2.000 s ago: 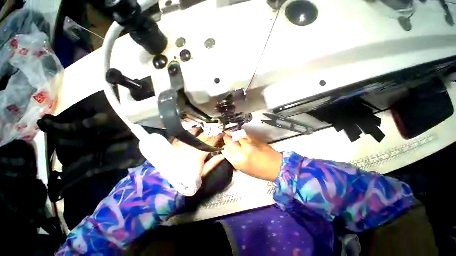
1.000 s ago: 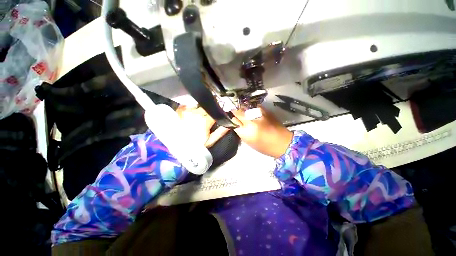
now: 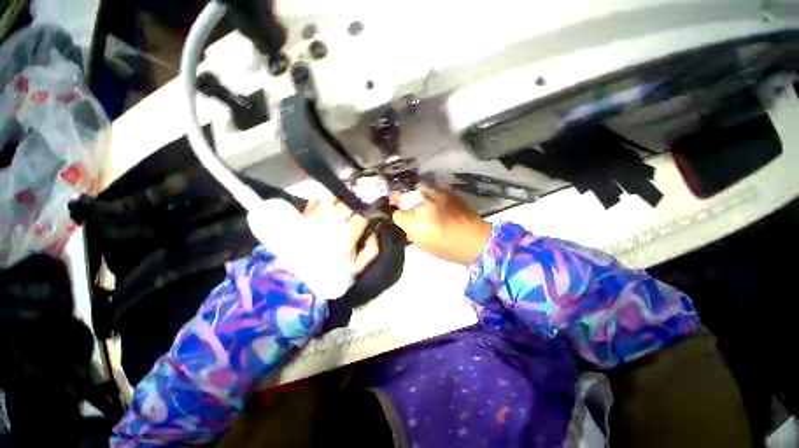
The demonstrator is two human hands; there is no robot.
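A black padded textile panel [image 3: 175, 254] lies on the left of the white table, and its curved edge [image 3: 378, 271] reaches to the needle area [image 3: 399, 178] of the sewing machine. My left hand [image 3: 337, 223] holds the panel's edge just left of the needle area, partly hidden by the white lamp head. My right hand [image 3: 442, 223] pinches the black edge at the front of the needle area. The exact stitching point is blurred. A grey-black curved guard [image 3: 311, 144] hangs over my left fingertips.
The white lamp [image 3: 293, 241] hangs over my left hand. Dark snips [image 3: 495, 188], black webbing strips [image 3: 604, 166] and a dark reddish-edged case [image 3: 729, 156] lie right of the needle. A plastic bag [image 3: 44, 166] is at far left. A purple apron [image 3: 464, 394] covers my lap.
The view has shifted, so the machine sits differently in the picture. My fingers have moved slightly back from the needle, and more of the black edge shows between my hands.
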